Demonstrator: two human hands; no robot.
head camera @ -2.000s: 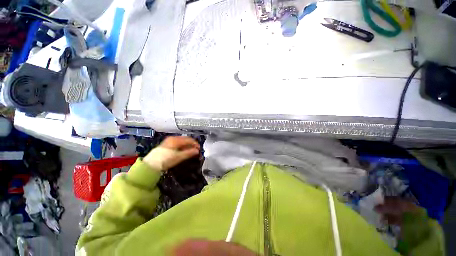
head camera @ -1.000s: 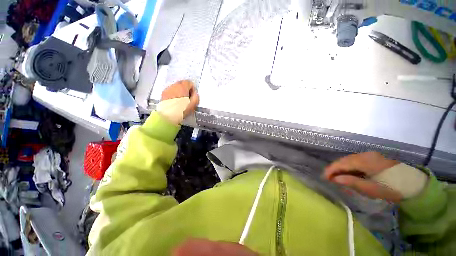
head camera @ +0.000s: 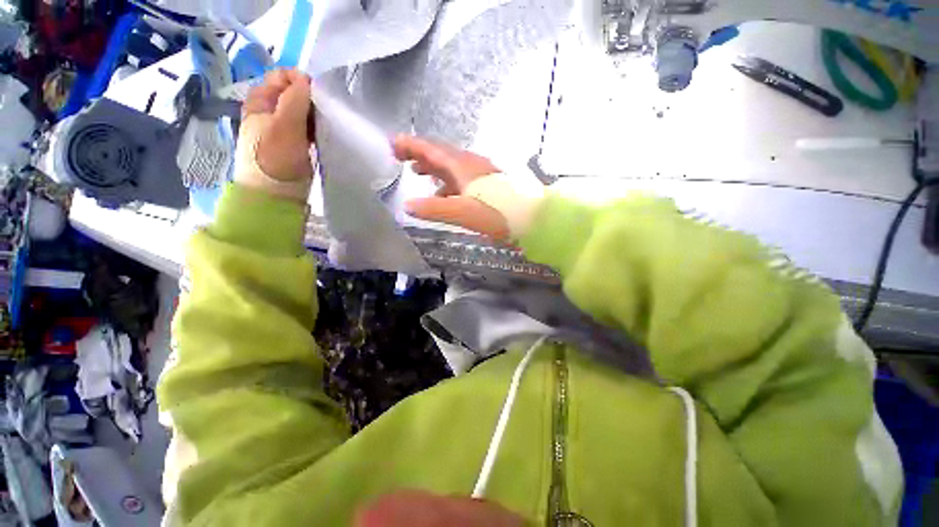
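Note:
A light grey fabric piece (head camera: 355,190) is lifted off the left of the white machine bed (head camera: 638,139); its lower end hangs over the table edge. My left hand (head camera: 278,129) grips its left edge. My right hand (head camera: 458,190) is just right of the fabric, fingers spread and thumb apart; whether it touches the cloth is unclear. Another grey piece (head camera: 468,77) lies flat on the bed behind. More grey cloth (head camera: 505,314) lies in my lap. The needle area (head camera: 628,26) is at the top, beside a blue-grey cylinder (head camera: 676,60).
Black snips (head camera: 788,84), a green loop (head camera: 858,70) and a pale stick tool (head camera: 839,143) lie at the right, near a black cable (head camera: 894,247). A dark grey holder with a round disc (head camera: 103,154) and bundled parts (head camera: 204,154) stand at the left.
My left hand has moved up and left and lifted the grey fabric. My right hand has come from the lap at right to beside the fabric. The view has shifted slightly.

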